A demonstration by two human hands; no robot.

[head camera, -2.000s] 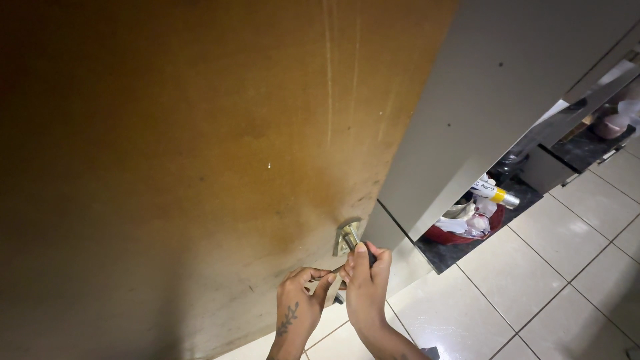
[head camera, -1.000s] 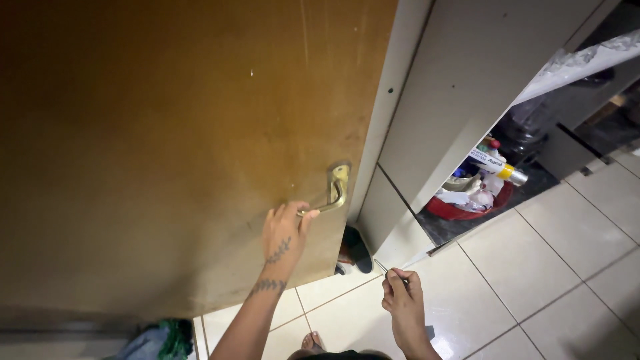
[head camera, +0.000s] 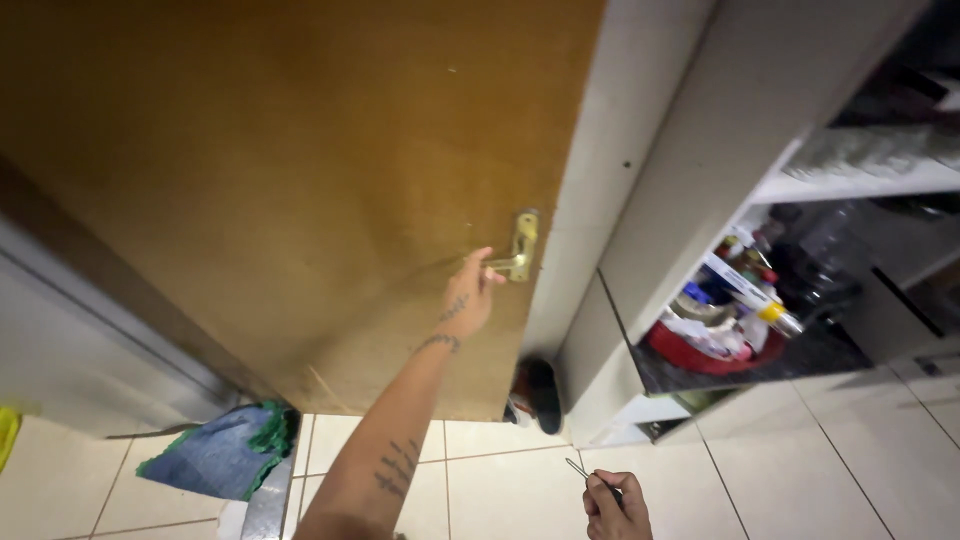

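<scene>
A brass lever handle (head camera: 519, 251) sits on its backplate near the right edge of a brown wooden door (head camera: 360, 165). At the lever's free end is my left hand (head camera: 474, 296), its fingers around the tip, though the exact grip is partly hidden by the hand. Low in the view, over the tiled floor, my right hand (head camera: 616, 506) holds a small screwdriver (head camera: 577, 468) with a dark handle and a thin metal shaft pointing up and left.
Right of the door stands a grey cabinet (head camera: 675, 172) with a red basket (head camera: 701, 356) of mixed items on a dark shelf. Dark shoes (head camera: 541, 394) lie beside the door's bottom corner. A blue cloth with green edging (head camera: 217, 454) lies on the floor at left.
Two seconds ago both hands were together at the handle. My right hand has since moved away down and right with the screwdriver, while my left hand is at the lever. The view has shifted.
</scene>
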